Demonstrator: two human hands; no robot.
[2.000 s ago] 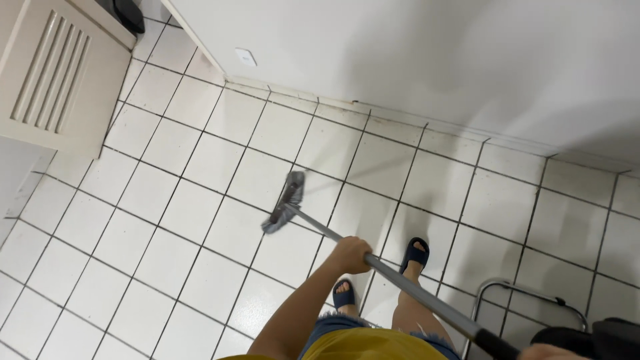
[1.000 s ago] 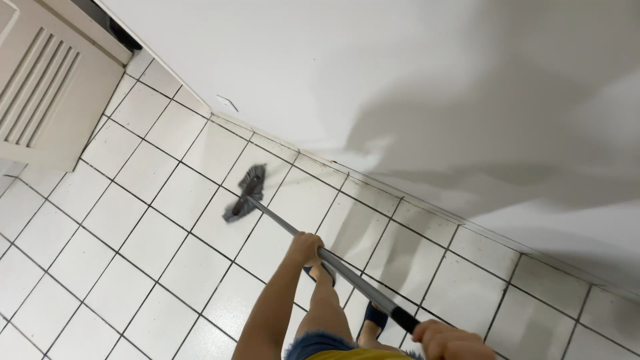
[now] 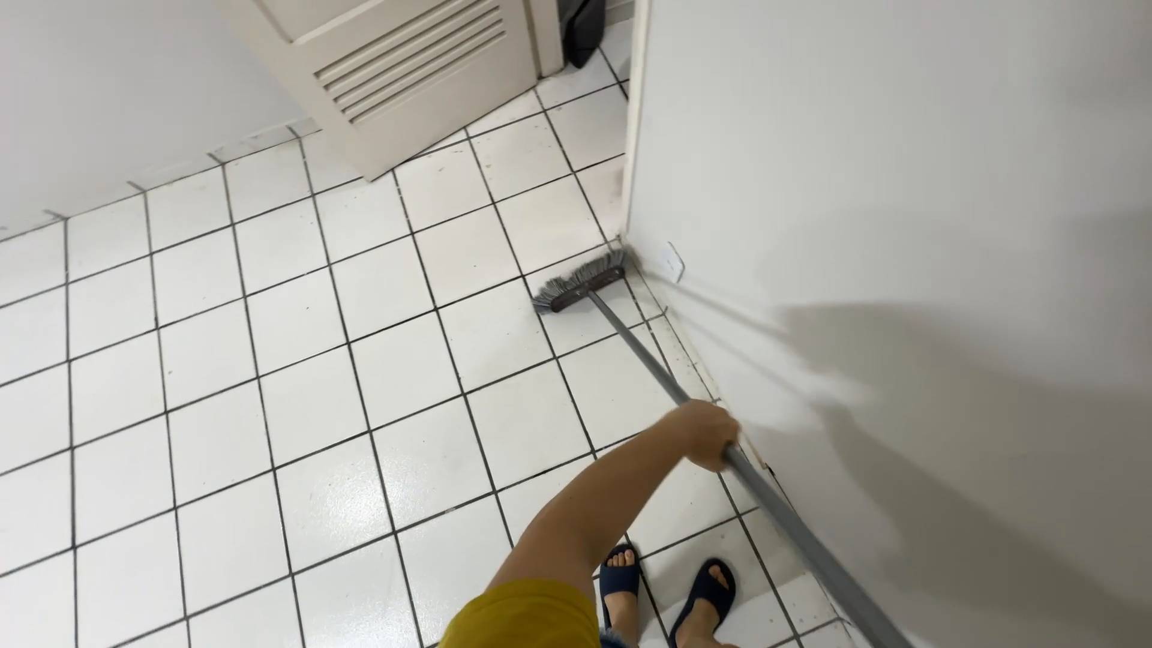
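A push broom with a grey pole (image 3: 792, 526) and a dark head with grey bristles (image 3: 580, 281) reaches across the white tiled floor (image 3: 414, 459). My left hand (image 3: 706, 435) is closed around the middle of the pole. The broom head lies on the tiles close to the wall's corner, its right end near the baseboard. The pole runs out of the frame at the lower right. My right hand is outside the view.
A white wall (image 3: 900, 180) with a small plate (image 3: 674, 262) stands on the right. At the top is a louvered door (image 3: 423, 72), with a black object (image 3: 585, 31) beyond it. My feet in dark blue slides (image 3: 619, 576) are at the bottom.
The broom head has moved along the wall to the corner near the door. My right hand, on the pole's end a second ago, has left the view. The view has turned considerably.
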